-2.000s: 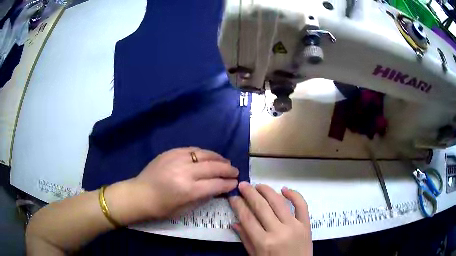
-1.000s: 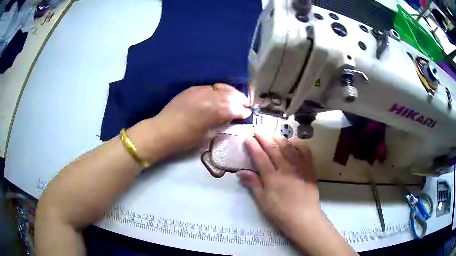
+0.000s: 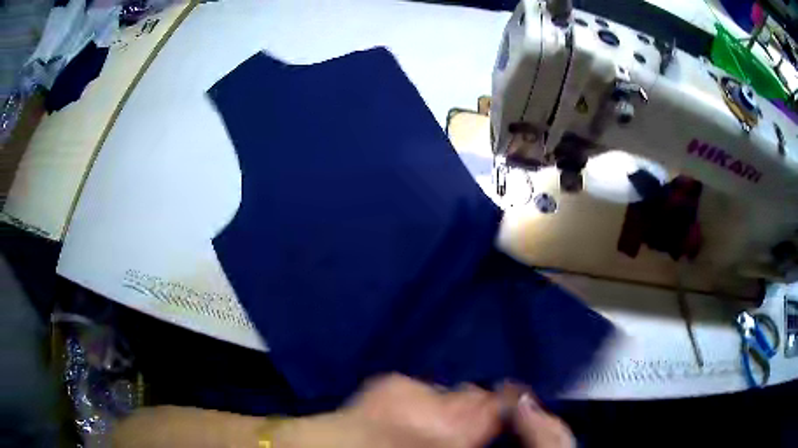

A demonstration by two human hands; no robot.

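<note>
The navy garment panel [image 3: 350, 192] lies on the white table to the left of the sewing machine [image 3: 647, 105]. Its cut-out end points away and its near part hangs over the front edge. The panel is clear of the presser foot [image 3: 501, 179]. My left hand [image 3: 420, 409] is blurred at the bottom, closed at the panel's near edge. My right hand [image 3: 535, 422] is beside it, mostly cut off by the frame's bottom, with only fingers showing. The hands overlap, and whether the right one grips cloth is unclear.
Blue-handled snips [image 3: 756, 348] and a thin dark rod [image 3: 689, 324] lie at the right. A dark red and black scrap bundle [image 3: 667, 217] sits under the machine arm. A pale wooden board [image 3: 96, 122] and a small navy piece [image 3: 77, 77] are at the left.
The panel has come away from the needle area toward me and left, and now lies turned across the table. Both hands have moved from the presser foot to the front edge. The view has shifted.
</note>
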